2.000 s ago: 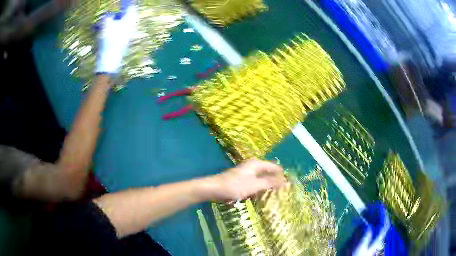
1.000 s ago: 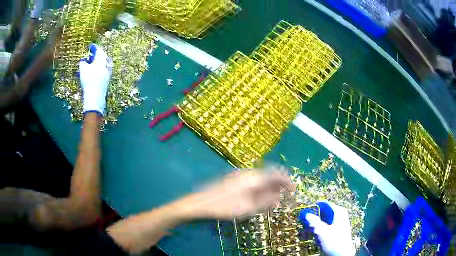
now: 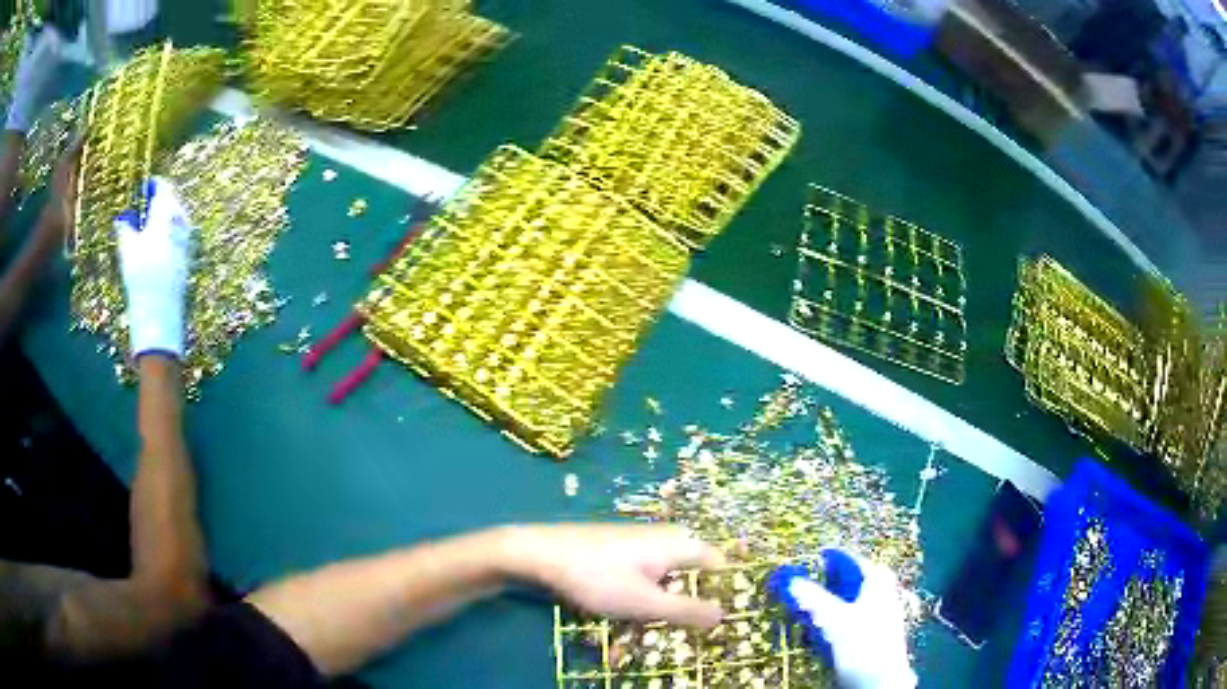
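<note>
A gold sprue frame (image 3: 585,656) with rows of small gold parts lies at the bottom edge, partly cut off. My right hand (image 3: 850,617), in a white glove with blue fingertips, grips its right side. My bare left hand (image 3: 626,572) reaches in from the left, its fingers over the frame's upper part. Whether they pinch a part cannot be told. A pile of loose gold and silvery parts (image 3: 787,491) lies just behind the frame.
A stack of full frames (image 3: 532,296) covers part of red-handled cutters (image 3: 353,373). An emptied frame (image 3: 881,283) and more frames (image 3: 1083,343) lie further right. A dark flat rectangle (image 3: 989,559) lies beside a blue bin (image 3: 1043,592) of parts. Another person's gloved hand (image 3: 155,269) is left.
The view has shifted, so the bench things sit further left. My left hand, blurred before, shows more clearly and lower over the frame. My right hand still grips the frame.
</note>
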